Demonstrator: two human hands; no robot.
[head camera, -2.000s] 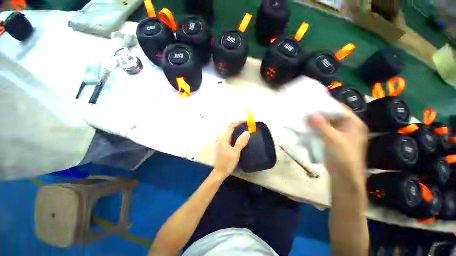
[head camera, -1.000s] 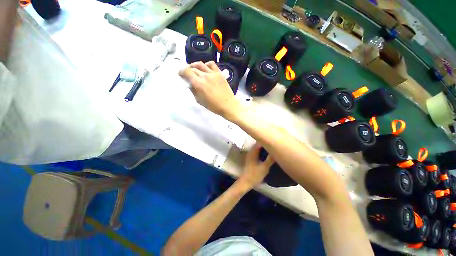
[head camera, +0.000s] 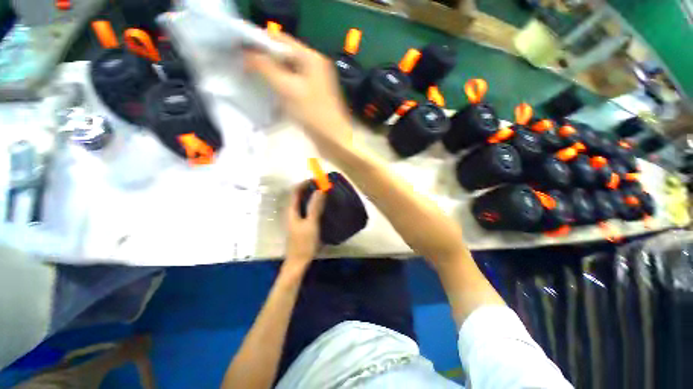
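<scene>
A black fabric-covered speaker (head camera: 344, 213) rests at the bench's front edge, its orange strap (head camera: 320, 176) at its upper left. My left hand (head camera: 305, 216) grips its left side. My right hand (head camera: 295, 76) is raised farther back over the bench, blurred by motion, and holds a crumpled white cloth (head camera: 220, 57). The cloth hides part of the speakers behind it. The cloth is not on the held speaker.
Several speakers with orange straps stand at the back left (head camera: 178, 114), and many more (head camera: 509, 209) crowd the right. A silver disc-like object (head camera: 87, 129) lies on the white sheet (head camera: 152, 205). Plastic-wrapped dark stacks (head camera: 600, 304) are at lower right. A stool (head camera: 99, 365) is at lower left.
The view has swung to the right. My right hand, one second ago beside a back-row speaker, now holds up the white cloth. My left hand stays on the front speaker, whose orange strap is visible again.
</scene>
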